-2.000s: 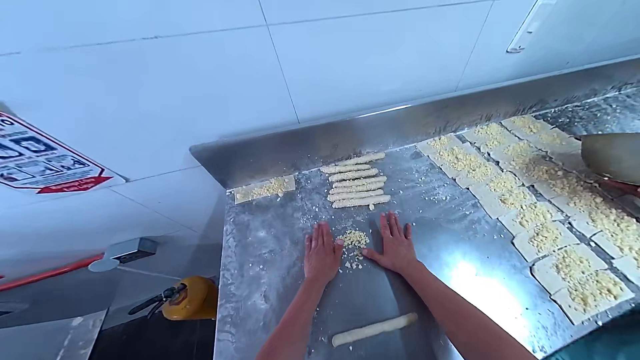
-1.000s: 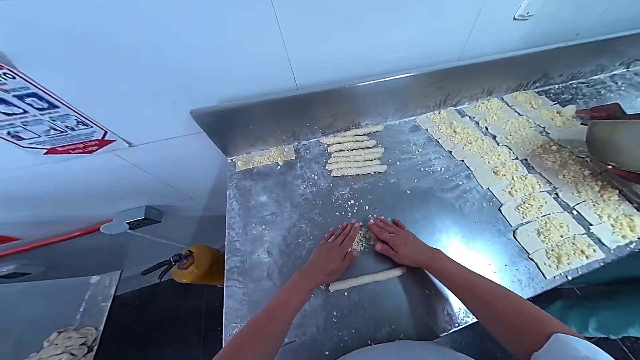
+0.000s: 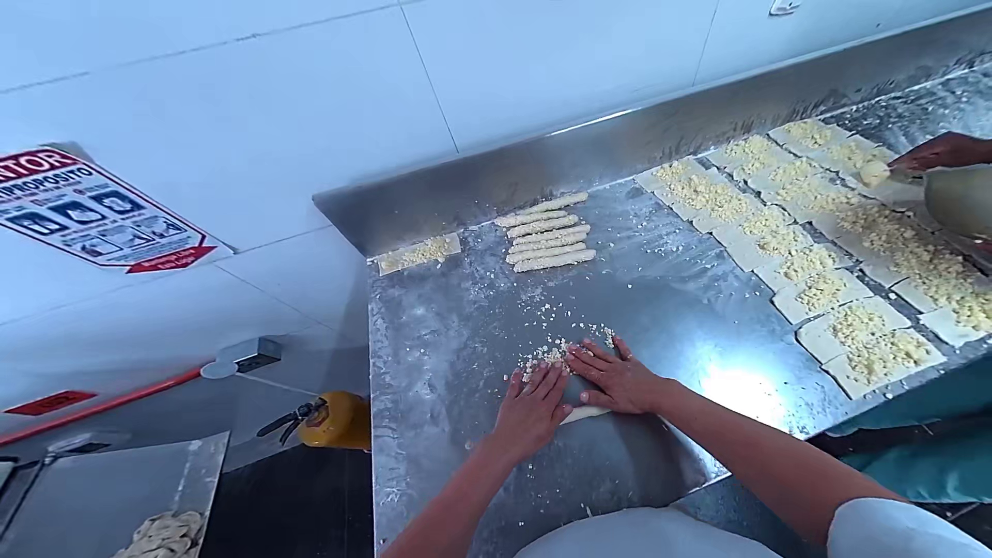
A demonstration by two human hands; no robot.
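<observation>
Both my palms lie side by side on the steel table, over a pale dough roll (image 3: 587, 413) that shows between them. My left hand (image 3: 536, 399) rests flat with its fingertips at scattered crumbled cheese (image 3: 552, 353). My right hand (image 3: 618, 376) has its fingers spread at the same crumbs, its thumb beside the roll. The rest of the roll is hidden under the hands. Farther back lies a row of several crumb-coated dough sticks (image 3: 549, 233). To their left is a flat dough strip topped with crumbs (image 3: 419, 254).
Rows of dough pieces with crumbled filling (image 3: 806, 263) cover the table's right side. A co-worker's hand (image 3: 942, 152) is there beside a metal bowl (image 3: 959, 201). A steel backsplash (image 3: 496, 182) runs along the wall. A yellow fire extinguisher (image 3: 337, 421) stands left of the table.
My hands have come closer together and now cover much of the dough roll, which lay uncovered nearer me two seconds ago. The co-worker's hand has come into view at the right.
</observation>
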